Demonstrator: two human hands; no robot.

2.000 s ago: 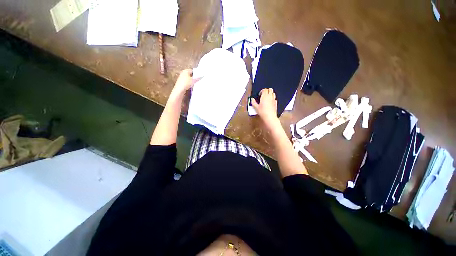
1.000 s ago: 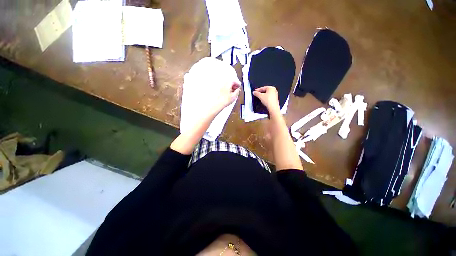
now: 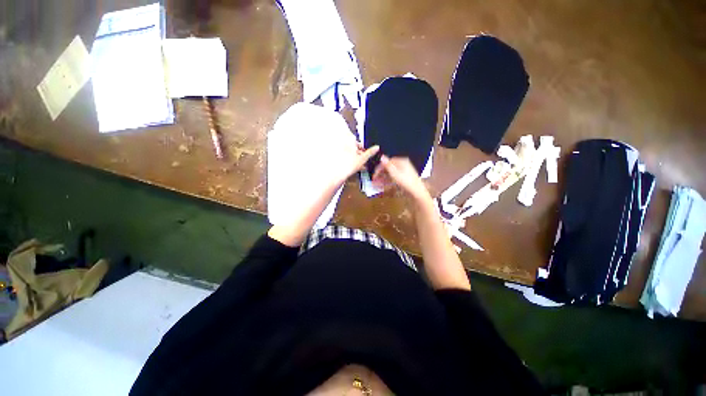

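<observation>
A white sleeve-shaped stack (image 3: 298, 158) with a rounded far end lies at the table's front edge, partly under my left forearm. A dark sleeve piece (image 3: 402, 116) lies to its right, with white layers showing around its edges. My left hand (image 3: 358, 158) is at the dark stack's near left edge. My right hand (image 3: 396, 176) is close beside it over the near end and is blurred. The fingertips are too small and blurred to show whether they pinch cloth. Another dark sleeve piece (image 3: 488, 93) lies farther right.
Cream strips (image 3: 507, 174) lie tangled on the right. Beyond are a thick dark bundle (image 3: 596, 220) and a light-blue pile (image 3: 675, 251). Pale cut pieces (image 3: 321, 46) lie at the back. Papers (image 3: 133, 69), a yellowish card (image 3: 66, 77) and a reddish-brown stick (image 3: 214, 128) lie left.
My left hand has moved right from the white stack to the dark stack. My right hand has stayed around the dark stack's near end. The view has shifted, and the piles seem to lie as before.
</observation>
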